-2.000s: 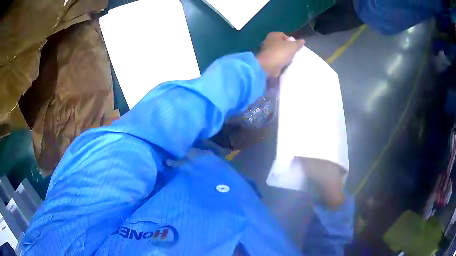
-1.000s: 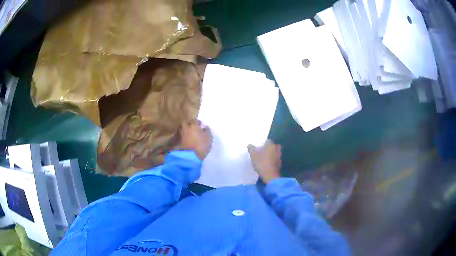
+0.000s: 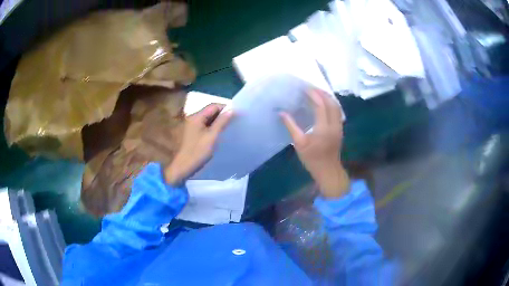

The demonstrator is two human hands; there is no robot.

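Note:
A white paperboard insert [image 3: 254, 131] is held up between my two hands, tilted and blurred. My left hand [image 3: 200, 138] grips its left edge with thumb and fingers. My right hand [image 3: 321, 131] is on its right side, thumb on the near face and fingers near the upper right edge. Below it a white panel or stack [image 3: 215, 201] lies on the green bench and is partly covered. Another white stack [image 3: 262, 58] lies behind the held insert, also partly covered.
Torn kraft paper [image 3: 72, 72] lies at the left on the green bench [image 3: 223, 25]. Fanned white inserts [image 3: 357, 50] lie at upper right. White boxes [image 3: 33, 234] stand at lower left. Clear plastic film [image 3: 301, 226] is at the bench's near edge, beside grey floor.
Two seconds ago an insert was held over the right side. One second ago both hands were low on the white stack. Now they hold an insert raised, farther forward and tilted.

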